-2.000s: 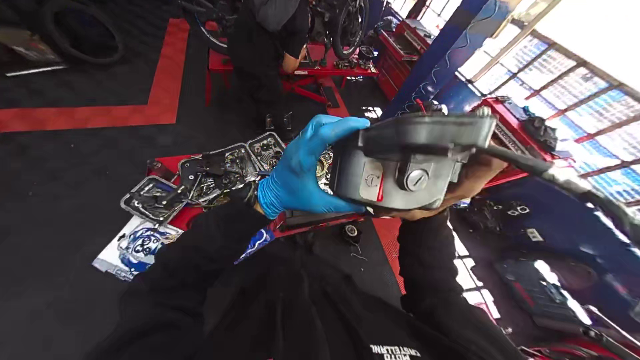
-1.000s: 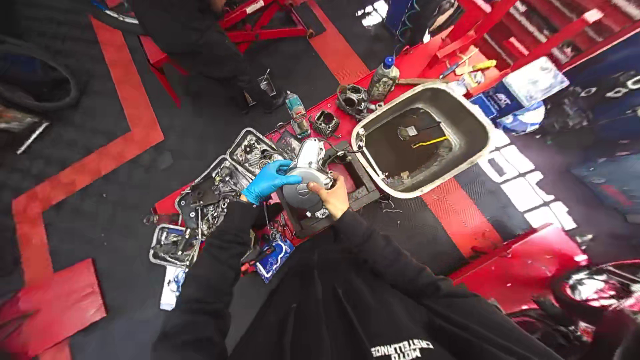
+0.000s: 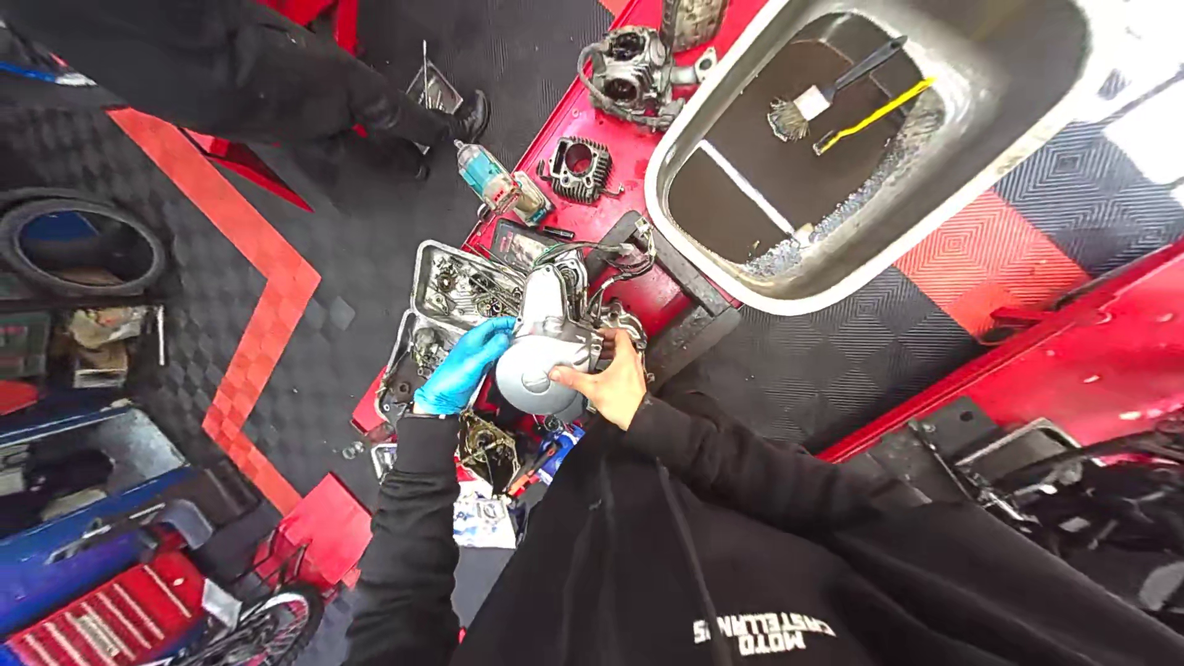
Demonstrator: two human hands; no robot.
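A silver-grey engine side cover [image 3: 541, 370] lies between my two hands, over the red bench. My left hand [image 3: 467, 365], in a blue glove, grips its left edge. On its right side rests my bare right hand [image 3: 610, 375], thumb across the rounded face and fingers curled at the rim. Wires and engine parts show just behind the cover; whether it touches them is hidden. Metal trays [image 3: 462, 291] of small parts stand left of it. A finned engine cylinder [image 3: 578, 169] and a cylinder head [image 3: 629, 79] sit farther up the bench.
A large metal basin [image 3: 805, 296] holds a brush [image 3: 823, 97] and a yellow-handled tool [image 3: 874, 116]. A blue-labelled bottle [image 3: 486, 176] stands near the bench edge. A co-worker's dark-clothed leg [image 3: 370, 102] is at upper left. Below my left hand lies an open metal casing [image 3: 487, 453].
The view has swung down to the bench. Two seconds ago my hands held a dark, boxy part with a round fitting; now they hold the silver-grey cover.
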